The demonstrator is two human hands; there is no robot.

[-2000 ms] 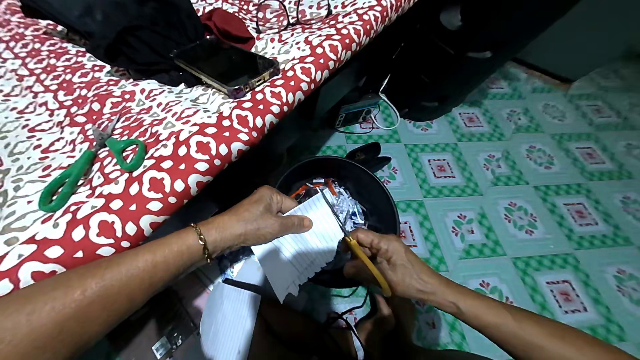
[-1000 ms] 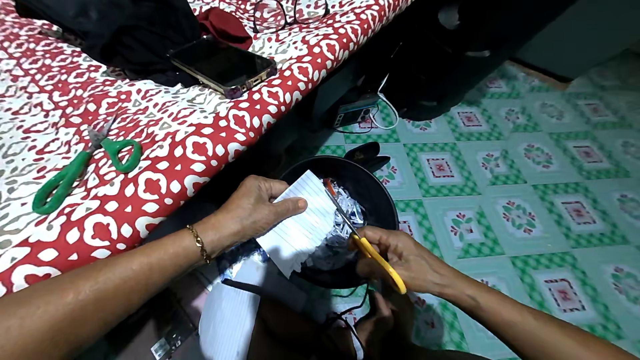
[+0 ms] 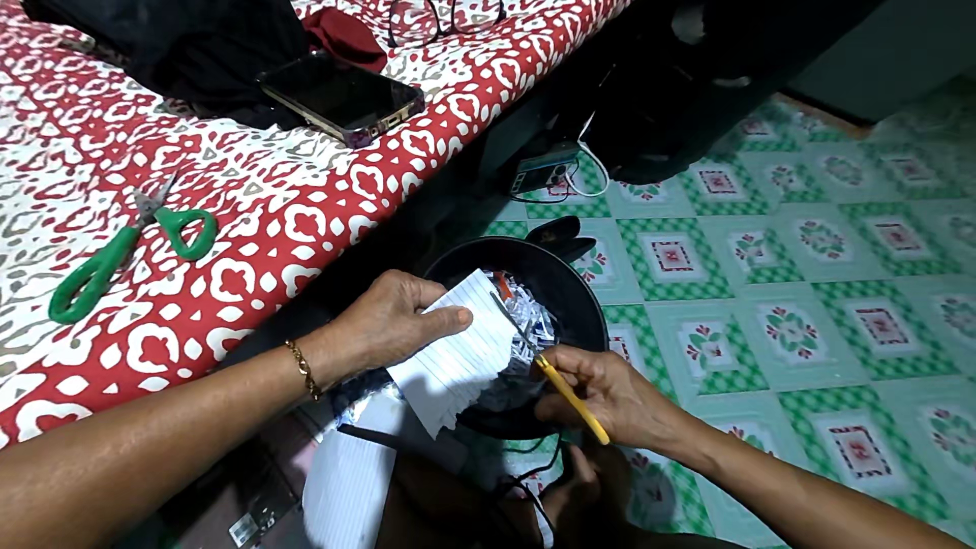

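Note:
My left hand (image 3: 396,320), with a gold-coloured chain bracelet at the wrist, pinches a sheet of lined white paper (image 3: 457,343) between thumb and fingers. The paper's lower edge is ragged. In my right hand (image 3: 602,389) are yellow-handled scissors (image 3: 568,396), their blades along the paper's right edge. Both are above a round black bin (image 3: 591,305), which holds shredded paper strips (image 3: 530,313) and an orange-red piece. Green-handled scissors (image 3: 133,244) lie partly spread on the patterned bedspread.
On the red-and-white bedspread (image 3: 252,198) are a phone (image 3: 343,99), eyeglasses (image 3: 442,19) and dark cloth (image 3: 198,53). Black slippers (image 3: 563,238) and a power strip with a white cable (image 3: 545,169) lie on the green tiled floor beyond the bin. More lined paper (image 3: 347,488) is below my left forearm.
The yellow scissors and my right hand have shifted and turned a little against the paper. My left hand still grips the sheet.

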